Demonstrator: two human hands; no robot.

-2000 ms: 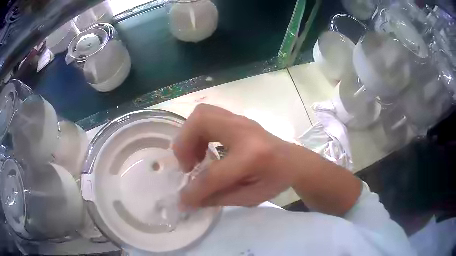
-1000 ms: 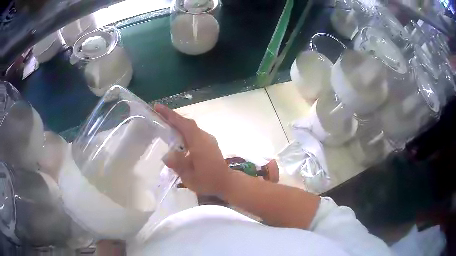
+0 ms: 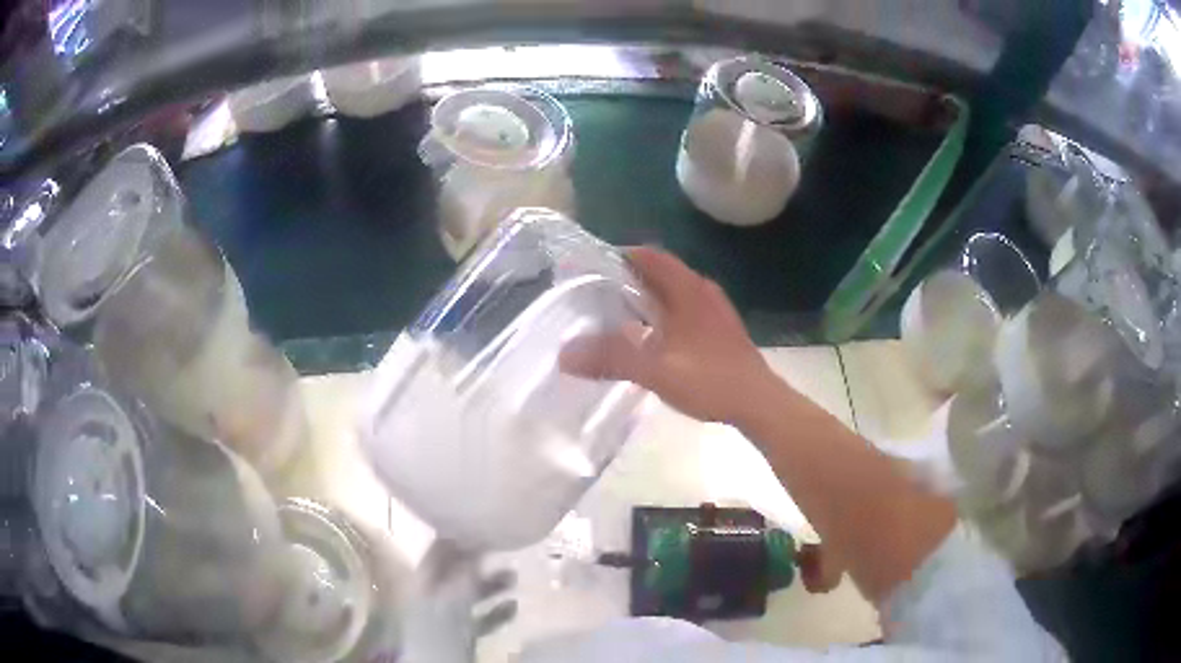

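Observation:
A clear-and-white vessel (image 3: 499, 402) is held tilted above the worktop in front of me, clear part up and white part down. My right hand (image 3: 674, 339), bare, grips its clear upper right side, fingers behind and thumb in front. My left hand (image 3: 453, 602), in a pale glove, is blurred below the vessel with fingers apart; it looks empty and does not clearly touch the vessel. A green cylindrical tool (image 3: 710, 562) with an orange-red end lies on a black block on the worktop, right of my left hand.
Several vessels crowd the left side (image 3: 181, 518) and the right side (image 3: 1062, 376) of the worktop (image 3: 777, 402). Beyond it, the dark green conveyor belt (image 3: 622, 168) carries spaced vessels, one (image 3: 741, 162) near its middle. A bright green guide bar (image 3: 900, 227) crosses the belt diagonally at right.
The view has turned left and up. The vessel, earlier showing its white disc, is now side-on and raised. My left hand has come into view below it, and the green tool is uncovered.

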